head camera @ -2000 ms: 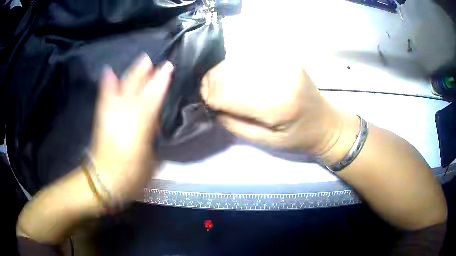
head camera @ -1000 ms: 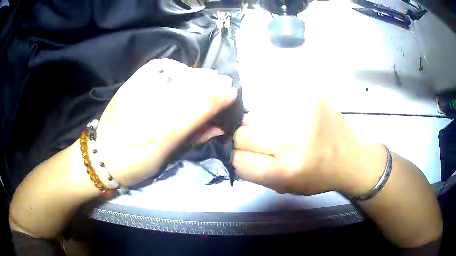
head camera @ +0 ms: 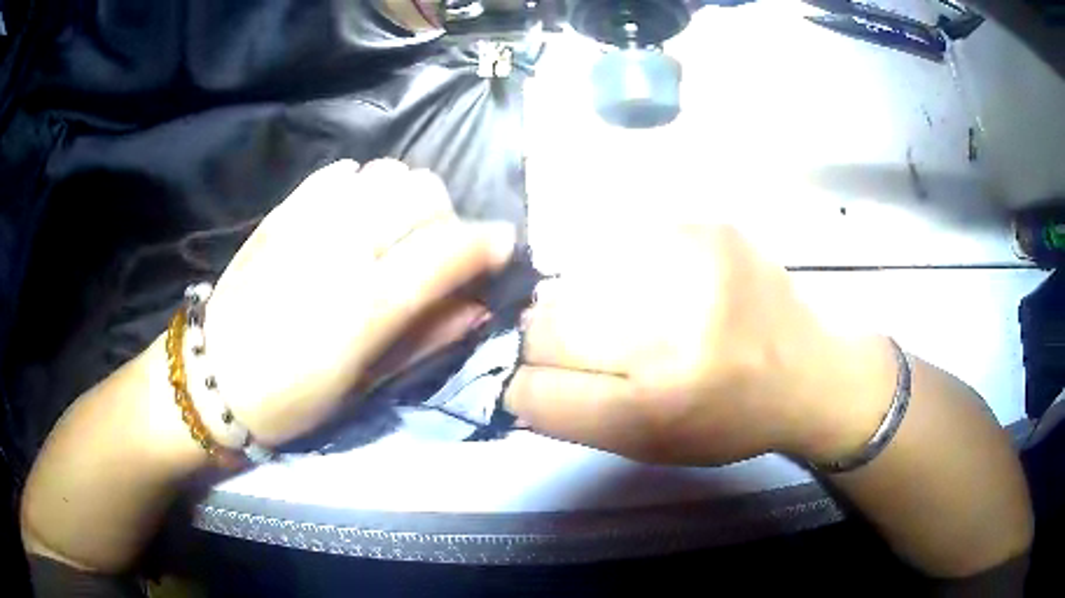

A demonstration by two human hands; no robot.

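Black shiny fabric (head camera: 129, 152) covers the left side of the table and runs under the presser foot (head camera: 494, 58). My left hand (head camera: 350, 304) pinches the fabric near its right edge, between thumb and fingers. My right hand (head camera: 666, 350) is closed on the seam edge (head camera: 526, 275) just right of it, fingertips close to the left thumb. A small pale fabric piece (head camera: 477, 391) shows below and between the hands, with a dark border. What lies under both palms is hidden.
The tension knob (head camera: 637, 88) is right of the presser foot. Slim dark snips or tweezers (head camera: 882, 29) lie at the back right. A dark flat thing (head camera: 1043, 345) is at the right edge. The grey strip (head camera: 467, 537) trims the table front. Thread bits lie at right.
My left hand has come from an open, blurred position over the cloth to the edge beside my right hand. Both hands now pinch the fabric edge, slightly left of a second ago.
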